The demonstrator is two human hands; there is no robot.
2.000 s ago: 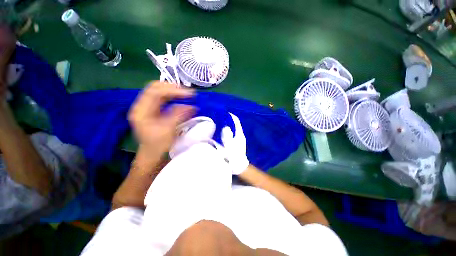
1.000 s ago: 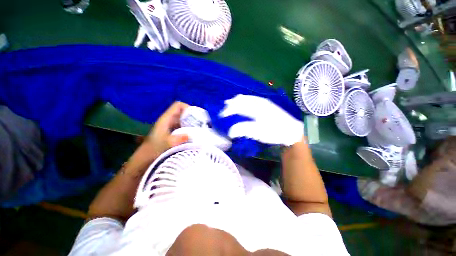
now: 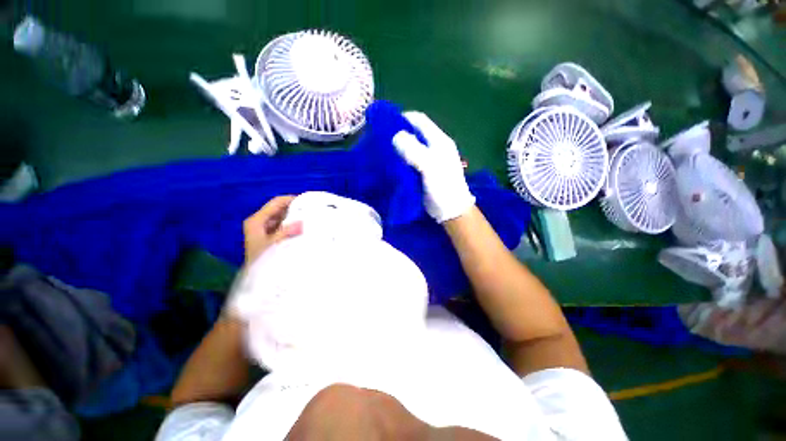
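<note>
A white clip fan (image 3: 340, 293) is held close in front of my chest, its base (image 3: 332, 215) pointing away from me and its head blurred and overexposed. My bare left hand (image 3: 269, 228) grips it at the left side of the base. My gloved right hand (image 3: 437, 164) is off the fan, to its upper right, and holds a raised bunch of the blue cloth (image 3: 389, 146). The rest of the blue cloth lies along the near table edge. My right fingertips are partly hidden by the cloth.
Another clip fan (image 3: 317, 82) lies beyond the cloth. Several fans (image 3: 564, 159) are grouped at the right. A pale green block (image 3: 557, 234) lies beside them. A bottle (image 3: 77, 69) lies at the upper left. Parts of other people show at the lower left and right edge.
My right hand has moved away from me and now lifts a bunch of the cloth. The fan's base has moved slightly away from me. The view has shifted, showing the bottle again.
</note>
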